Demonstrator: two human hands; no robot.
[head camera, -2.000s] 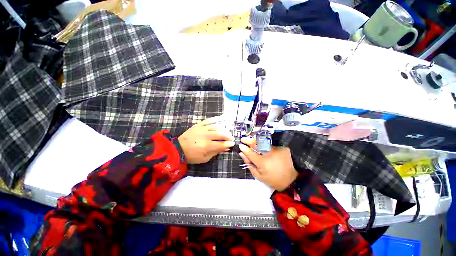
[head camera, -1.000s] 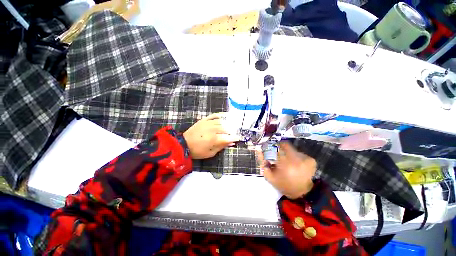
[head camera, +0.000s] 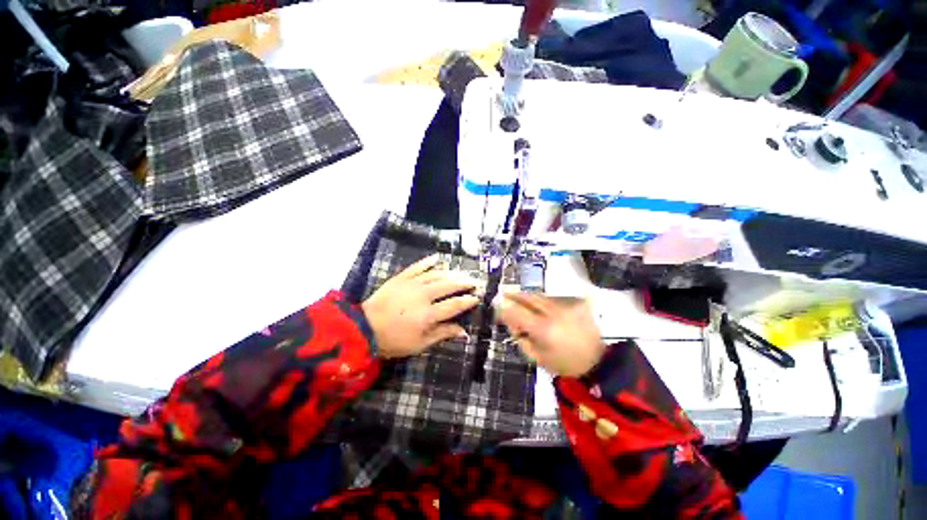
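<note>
A plaid garment panel (head camera: 437, 391) lies on the machine bed and hangs over the table's front edge towards me. A dark strip (head camera: 482, 350) runs down its middle, between my hands. My left hand (head camera: 419, 308) lies spread on the panel, left of the presser foot (head camera: 494, 254). My right hand (head camera: 554, 330) is slightly blurred, its fingertips together at the cloth just below the foot. Whether the right fingers pinch the cloth is hard to see. The sewing machine (head camera: 630, 152) stands over the work. Dark cloth (head camera: 437, 163) extends behind the foot.
Stacked plaid panels (head camera: 239, 132) lie at the left. At the right are a red-and-black case (head camera: 679, 305), dark-handled snips (head camera: 760, 340), a slim silver tool (head camera: 714, 355) and a yellow item (head camera: 808, 325). A green mug (head camera: 754, 59) stands behind. A measuring strip runs along the front edge.
The panel has turned from lying sideways to running front to back under the foot. The dark strip now shows. The case and snips at the right are uncovered. Both hands are back at the foot.
</note>
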